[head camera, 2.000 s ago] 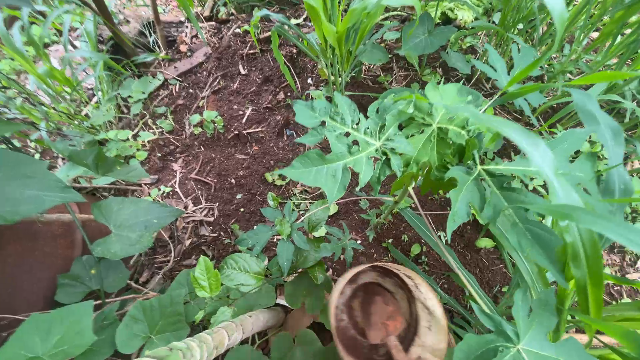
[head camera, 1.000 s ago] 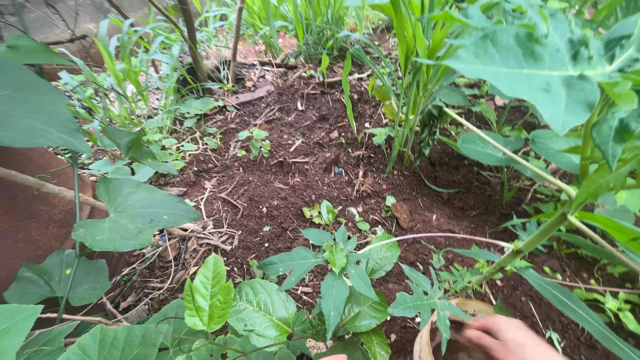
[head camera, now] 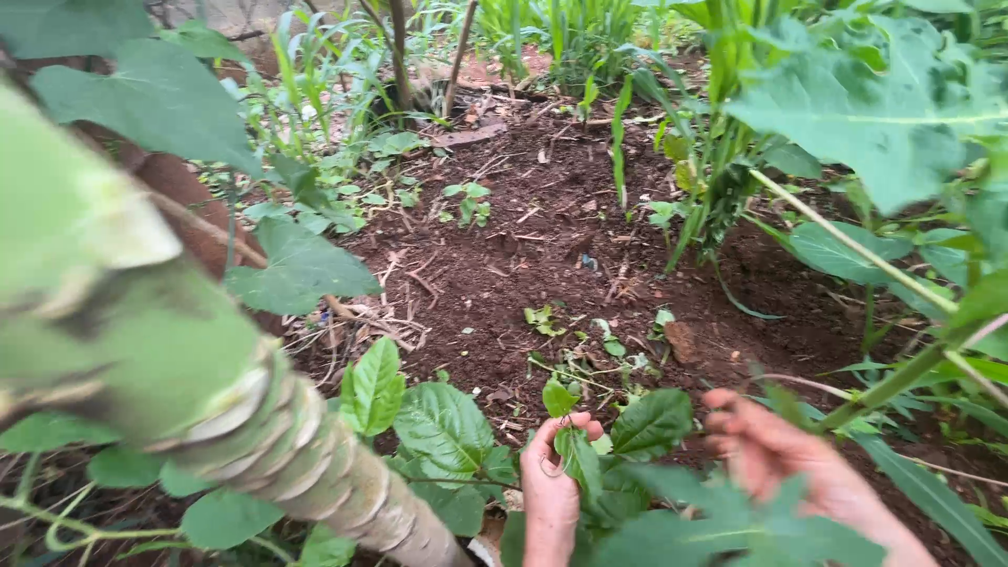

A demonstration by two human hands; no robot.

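My left hand (head camera: 554, 472) is at the bottom middle with its fingers closed on a thin vine stem (head camera: 562, 424) that bears small green leaves and a curled tendril. To its right, my right hand (head camera: 768, 453) is raised over the soil, blurred, its fingers bent; whether it pinches anything does not show. Broad glossy leaves (head camera: 651, 424) lie between the two hands. A lobed leaf (head camera: 740, 535) covers part of the right wrist. Beyond the hands spreads dark red-brown soil (head camera: 504, 276) with leaf scraps and twigs.
A thick ringed plant stem (head camera: 315, 449) crosses the left foreground, close to the camera. On the right, a green stalk (head camera: 890, 378) and a large lobed leaf (head camera: 890, 110) reach in. Tall grass (head camera: 724, 71) and thin trunks (head camera: 400, 63) stand farther back.
Both hands are now clearly in view; one second ago a hand showed at the lower right edge. The round container seen two seconds ago no longer shows. The view has shifted.
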